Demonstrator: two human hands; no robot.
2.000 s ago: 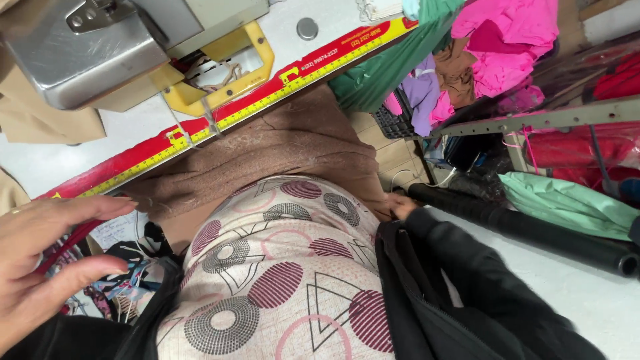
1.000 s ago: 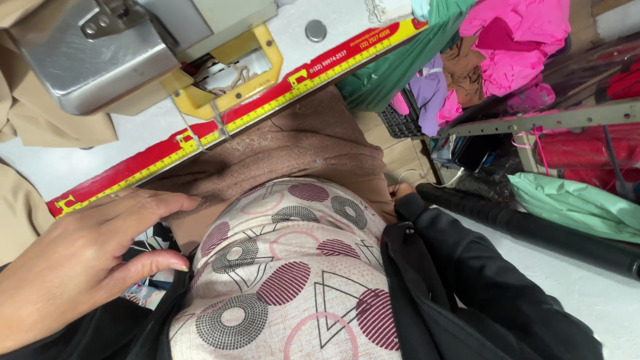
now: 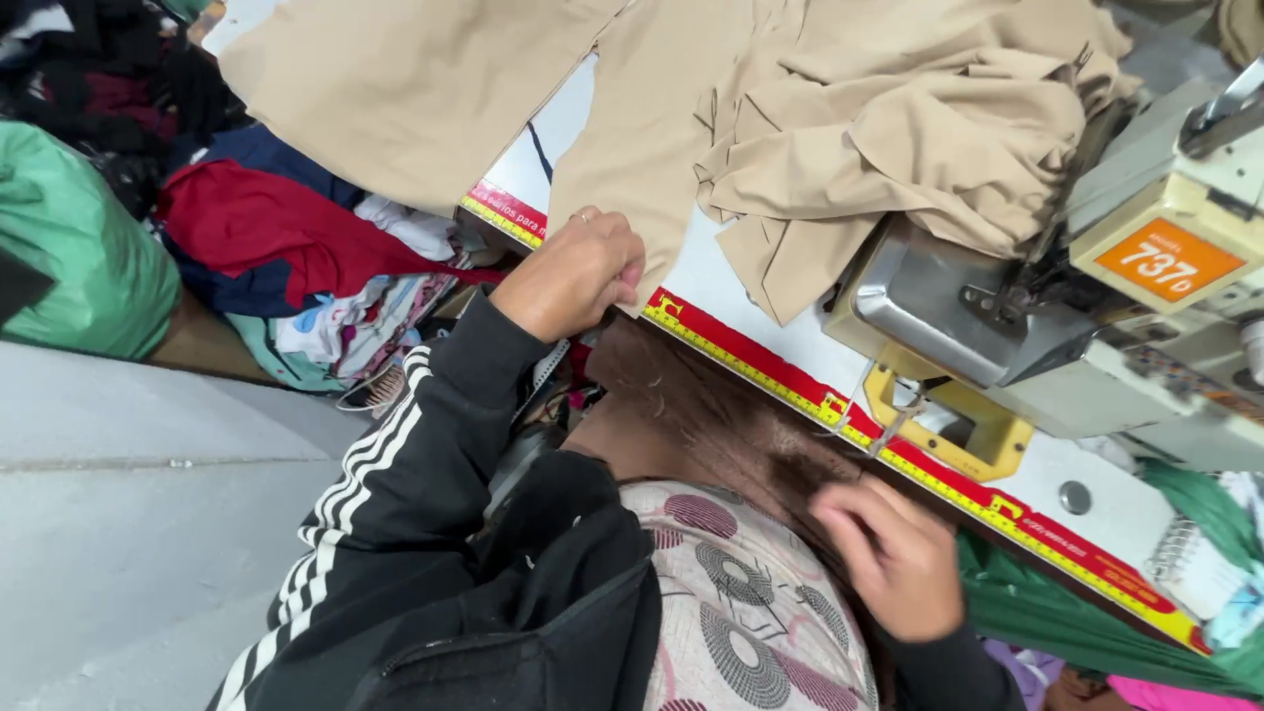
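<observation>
My left hand (image 3: 583,272), with a ring on one finger, rests at the table's front edge with its fingers closed on the lower end of a beige fabric piece (image 3: 632,158). Over the brown cloth (image 3: 691,415) on my lap, my right hand (image 3: 894,553) is slightly blurred, its fingers curled; whether it holds anything cannot be told. A larger beige panel (image 3: 395,99) lies to the left, and a crumpled beige pile (image 3: 889,128) lies beside the sewing machine (image 3: 1126,326).
A yellow measuring tape strip (image 3: 760,380) runs along the table edge. The machine's yellow guard (image 3: 1007,444) sits near it. Heaped garments (image 3: 267,227) and a green bag (image 3: 79,247) are at the left. A round metal disc (image 3: 1074,497) and a spiral notebook (image 3: 1190,553) lie at the right.
The view has swung far to the left. My left hand, earlier raised with fingers apart, is now at the beige fabric. My right hand has left the brown cloth's right side and is above it.
</observation>
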